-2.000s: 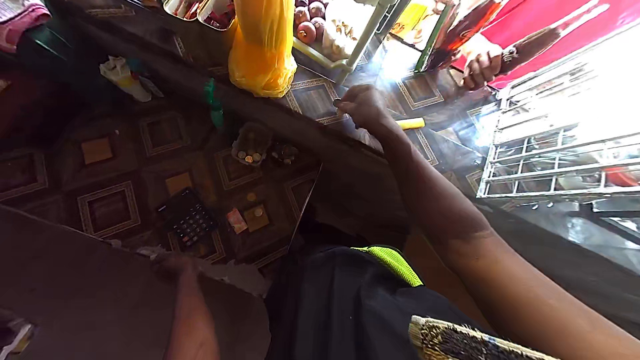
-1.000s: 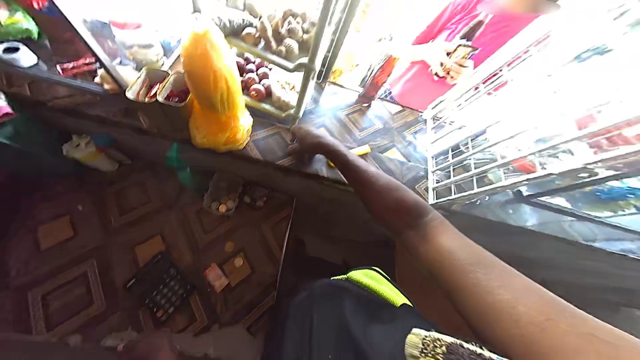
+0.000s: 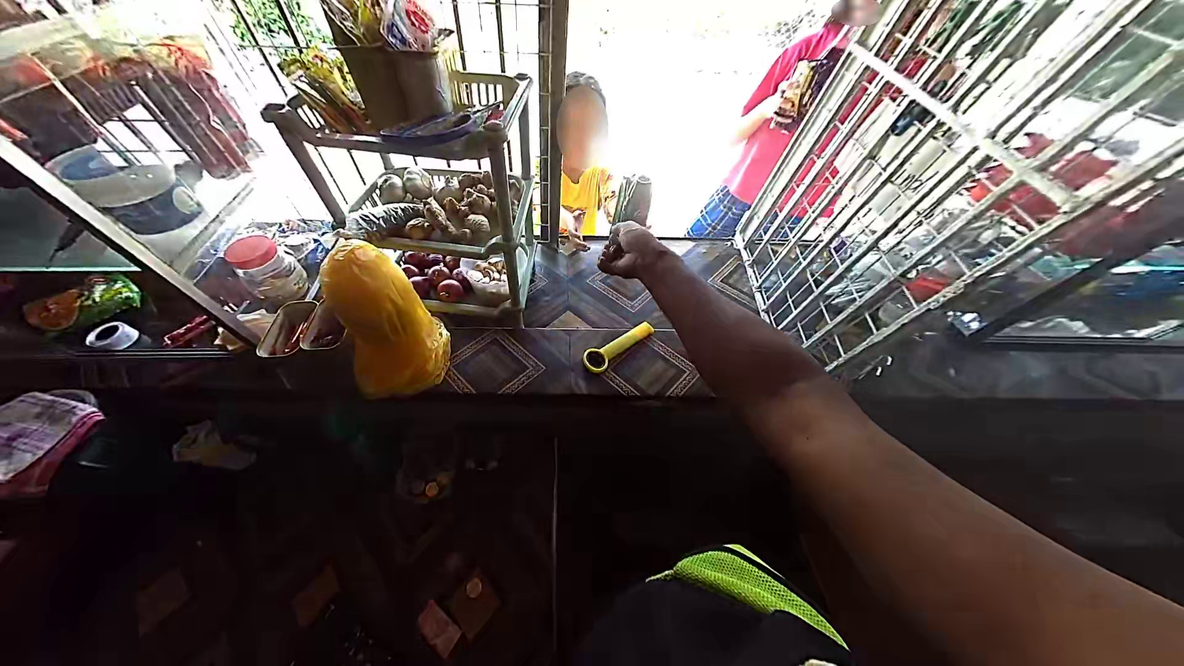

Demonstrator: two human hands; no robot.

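Observation:
My right hand [image 3: 631,250] reaches out over the patterned counter [image 3: 499,363], fingers curled; whether something small is inside cannot be seen. Just beyond it are the hand [image 3: 575,242] of a person in a yellow shirt and a dark upright object [image 3: 633,200] beside that person. A yellow tube-shaped object with a ring end [image 3: 618,348] lies on the counter below my right wrist. To the left stands a yellow plastic bag [image 3: 381,319], filled and upright. My left hand is out of the frame.
A plastic rack [image 3: 507,185] holds onions [image 3: 435,275], ginger and other produce. A white metal grille [image 3: 888,203] slants along the right. Another person in pink [image 3: 786,120] stands outside. A lidded jar [image 3: 265,266] is at the left. Coins [image 3: 474,587] lie in shadow below.
The view has swung up toward the opening. My right arm now stretches farther out across the counter, and a person in yellow has come into view. My left hand, seen low at first, has left the frame.

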